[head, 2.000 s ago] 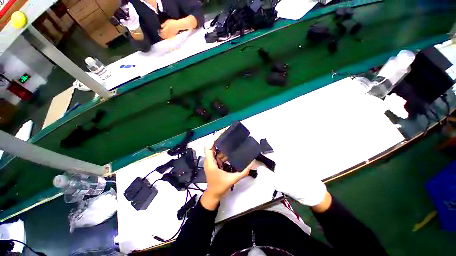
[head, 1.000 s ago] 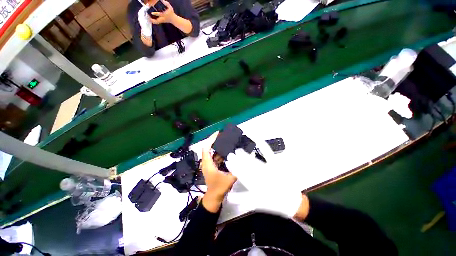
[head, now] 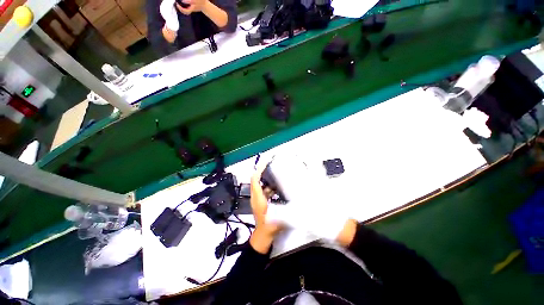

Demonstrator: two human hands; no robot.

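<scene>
My bare left hand (head: pixel 260 208) holds a black power adapter (head: pixel 273 179) over the white bench (head: pixel 393 161). My right hand (head: pixel 304 199), in a white glove and blurred, lies over the adapter and hides most of it; its fingers cannot be told apart. A small flat black piece (head: pixel 334 167) lies on the bench to the right of my hands. To the left lie a pair of black adapters (head: pixel 171 227) and a heap of black adapters with cables (head: pixel 221 199).
A green conveyor belt (head: pixel 238 122) behind the bench carries scattered black units. A clear bottle (head: pixel 95 215) and crumpled plastic bag (head: pixel 113 249) are at left. Another bottle (head: pixel 477 77) and a large black box (head: pixel 518 86) are at right. A person (head: pixel 194 24) sits opposite.
My gloved right hand has moved from the bench at right onto the adapter in my left hand. The small flat piece now lies apart on the bench. Units on the belt have shifted left.
</scene>
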